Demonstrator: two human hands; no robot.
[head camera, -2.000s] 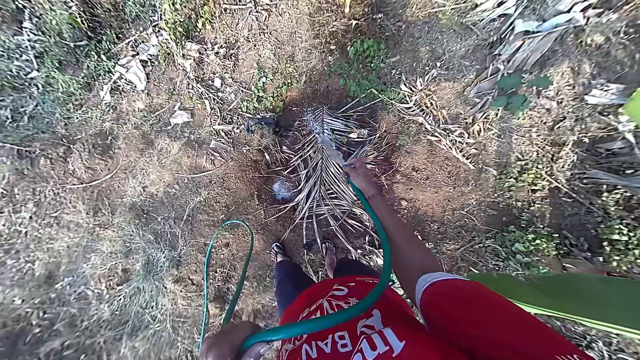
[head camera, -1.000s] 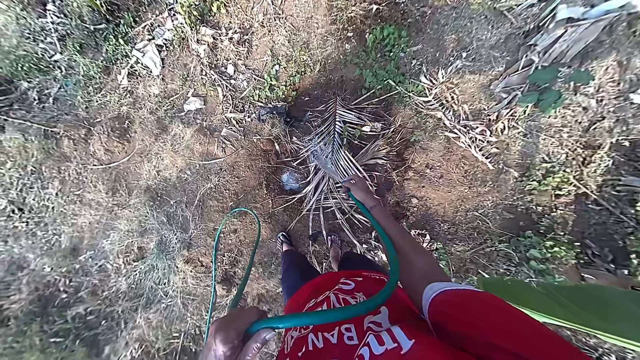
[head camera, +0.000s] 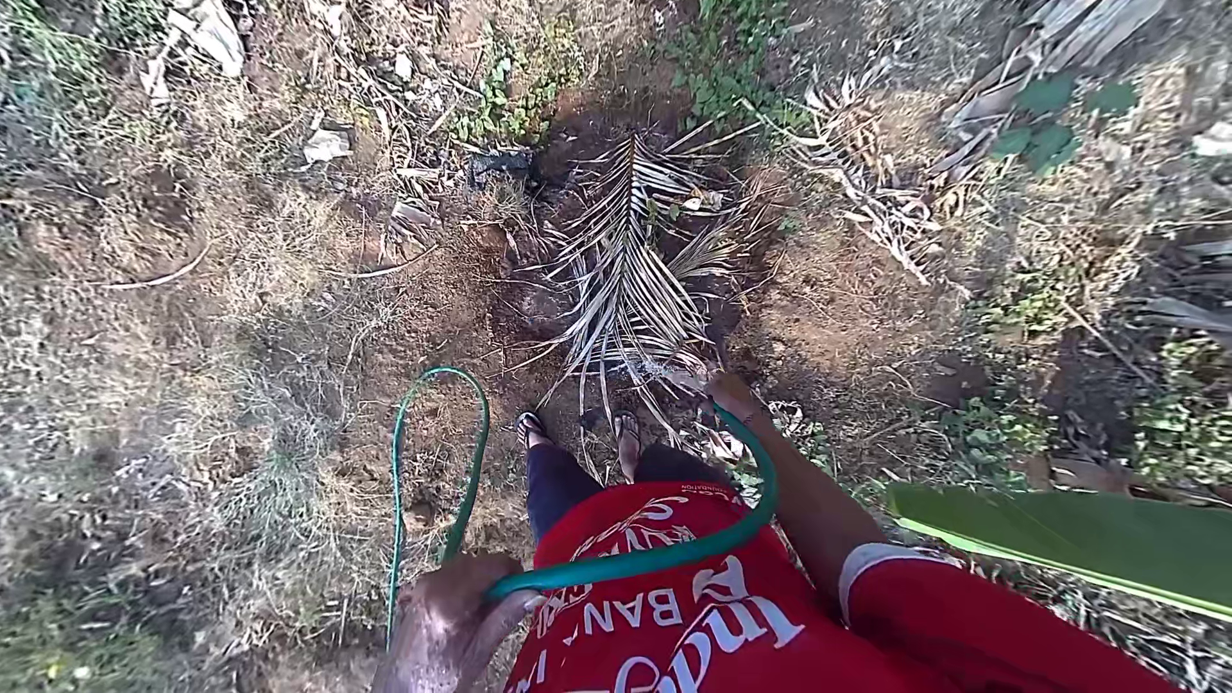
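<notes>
A green garden hose (head camera: 664, 558) curves in front of my red shirt, between my two hands. My left hand (head camera: 457, 611), low in the view, is closed around it, and a loop of the hose hangs beyond that hand. My right hand (head camera: 733, 397) grips the hose near its end, where water sprays out to the left. Just past my feet lies a dry palm frond (head camera: 630, 260) on dark, wet-looking soil, its leaflets spread; the water falls by its near end.
My sandalled feet (head camera: 531, 425) stand at the frond's near end. A dark object (head camera: 500, 168) lies by its far left. Dry leaves (head camera: 866, 183) litter the ground at the right, and a broad green leaf (head camera: 1068, 544) reaches in at lower right.
The spray has shifted from the middle of the frond toward its near end, close to my feet. My right hand has turned the hose end to the left. My left hand still holds the hose.
</notes>
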